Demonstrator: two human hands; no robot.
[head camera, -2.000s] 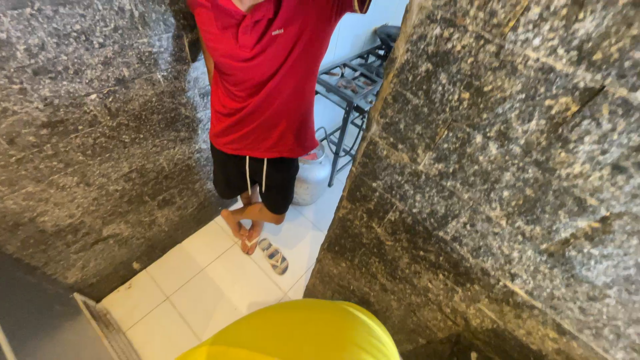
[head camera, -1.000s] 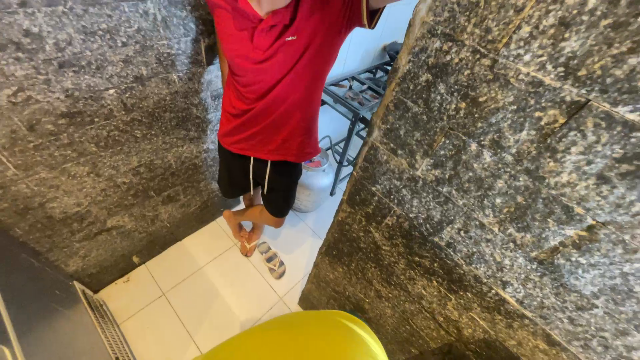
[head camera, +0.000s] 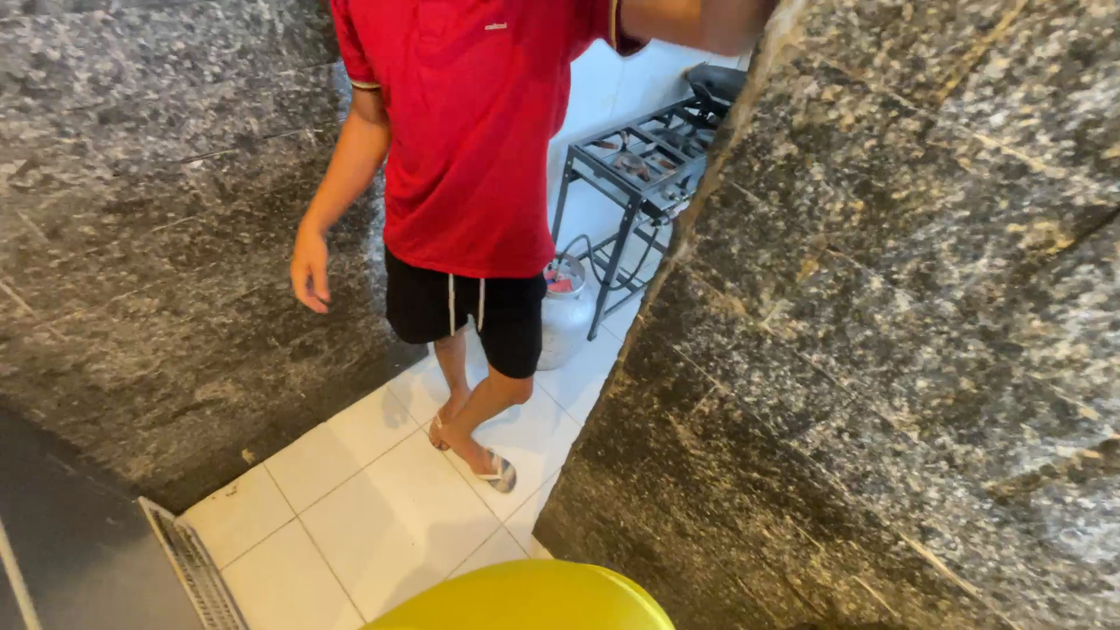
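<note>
Neither my left hand nor my right hand shows in the head view. A smooth, rounded yellow object (head camera: 534, 599) rises at the bottom edge; what it is and whether a hand touches it cannot be told. Beyond it stands another person in a red polo shirt (head camera: 472, 149), black shorts (head camera: 507, 315) with white drawstrings, and flip-flops (head camera: 499, 472). One of that person's arms hangs down with its hand (head camera: 310, 267) beside the dark stone wall. The other arm reaches toward the top of the right wall's edge.
Stone-clad walls (head camera: 840, 350) flank an opening with a white tiled floor (head camera: 394, 516). Behind the person are a metal-framed gas stove (head camera: 626, 206), a dark pan (head camera: 717, 83) and a gas cylinder (head camera: 564, 328). A dark panel (head camera: 79, 516) and a vent grille (head camera: 197, 569) are at lower left.
The other person has lowered one arm to their side. Their feet were crossed, with one flip-flop lying loose on the tiles; now that flip-flop is on a foot.
</note>
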